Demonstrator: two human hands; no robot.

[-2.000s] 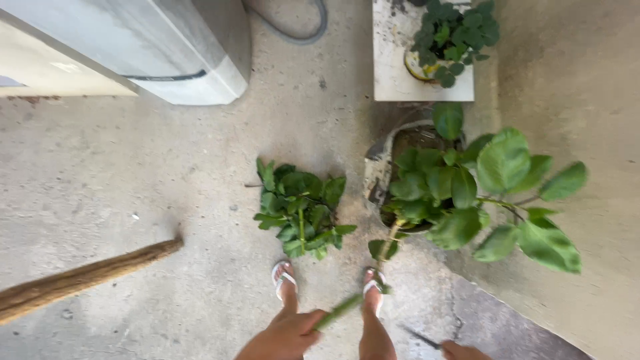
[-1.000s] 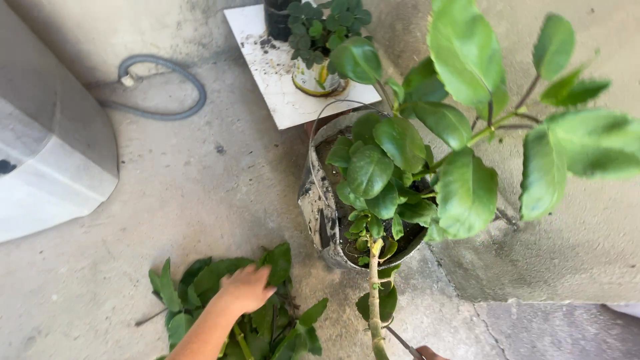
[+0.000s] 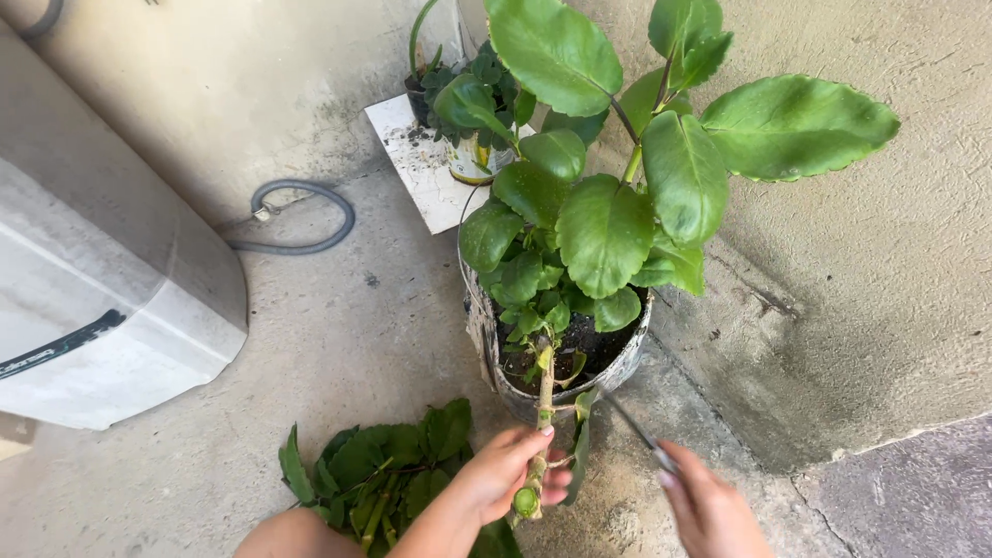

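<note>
My left hand point(image 3: 515, 473) is closed around a thick, cut plant stem point(image 3: 545, 387) that leans out of a round pot point(image 3: 508, 395) toward me. The stem's green cut end shows just below my fingers, and a drooping leaf point(image 3: 581, 449) hangs beside it. In my right hand point(image 3: 701, 496) is a knife point(image 3: 639, 430), its dark, narrow blade pointing up and left toward the pot's rim, to the right of the stem. Large green leaves point(image 3: 604, 232) rise from the soil-filled pot. A pile of cut leafy stems point(image 3: 387, 465) lies on the concrete floor, left of my left hand.
Behind the pot, a white tile point(image 3: 422, 182) holds a small potted plant point(image 3: 477, 155) and a black pot point(image 3: 417, 101). A grey hose point(image 3: 349, 225) curls on the floor near a large pale appliance point(image 3: 116, 271). A rough wall point(image 3: 852, 271) borders the right side.
My left hand held a green cutting, then was over the leaf pile without that cutting visible in it; now it grips the potted plant's stem. The view has moved closer to the pot.
</note>
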